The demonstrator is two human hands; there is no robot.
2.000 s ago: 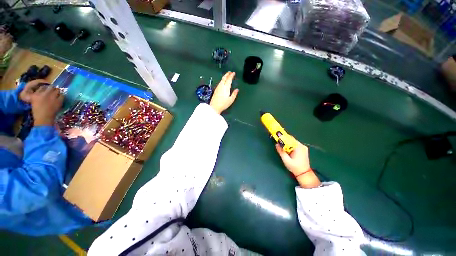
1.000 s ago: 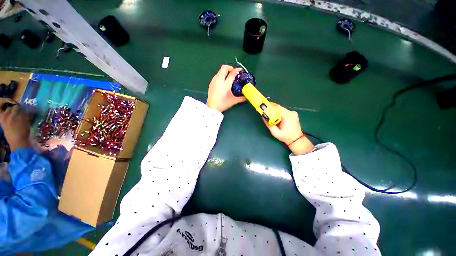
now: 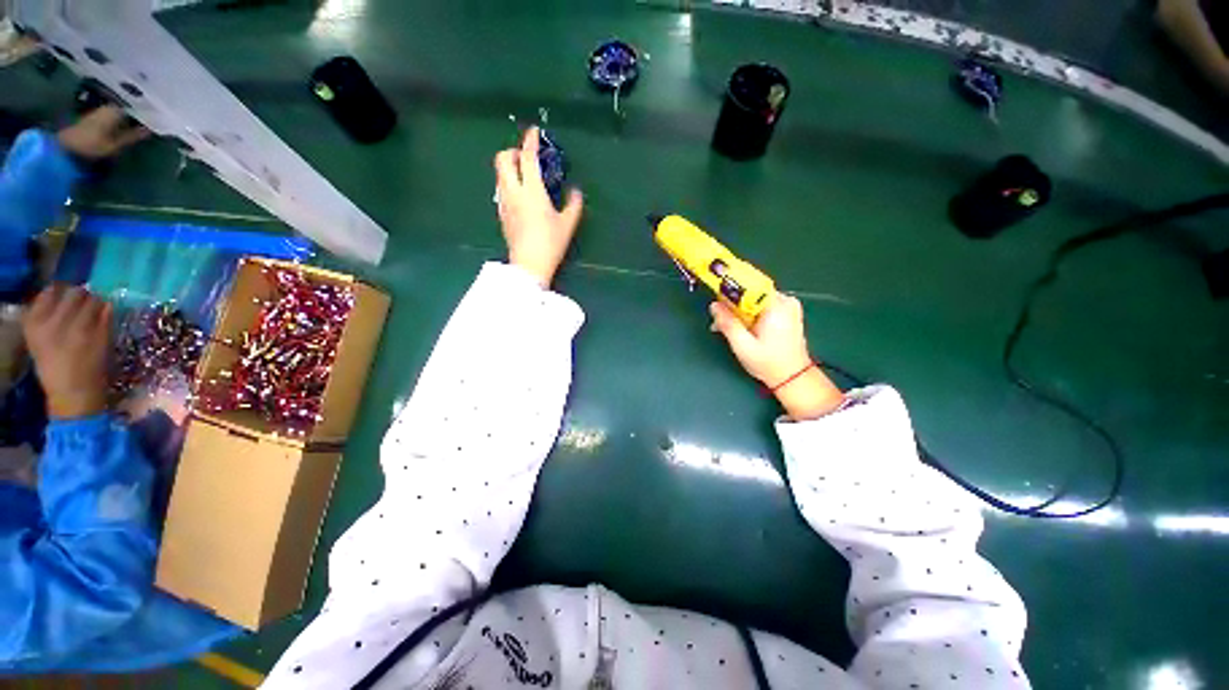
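Note:
My left hand [image 3: 534, 213] is at the upper middle, its fingers on a small round dark-blue wired unit [image 3: 551, 165] that looks tilted, close to the green surface. Thin pale wires stick up beside the fingertips. My right hand [image 3: 778, 342] grips a yellow electric screwdriver [image 3: 710, 264]; its dark tip points up and left, apart from the unit. A black cylindrical housing [image 3: 751, 113] stands above the screwdriver. Another round unit [image 3: 613, 66] lies to its left.
Black housings lie at upper left [image 3: 353, 100] and right [image 3: 999, 198], with a round unit [image 3: 979, 85] above. A black cord [image 3: 1020, 353] loops at right. A metal upright [image 3: 223, 124], an open box of red wired parts [image 3: 353, 353] and a coworker's blue sleeves [image 3: 89, 488] are at left.
My left hand picked up the near round unit, held it against the screwdriver tip, then moved it up and left. The screwdriver is now off the unit. The housings and other units shifted right since one second ago.

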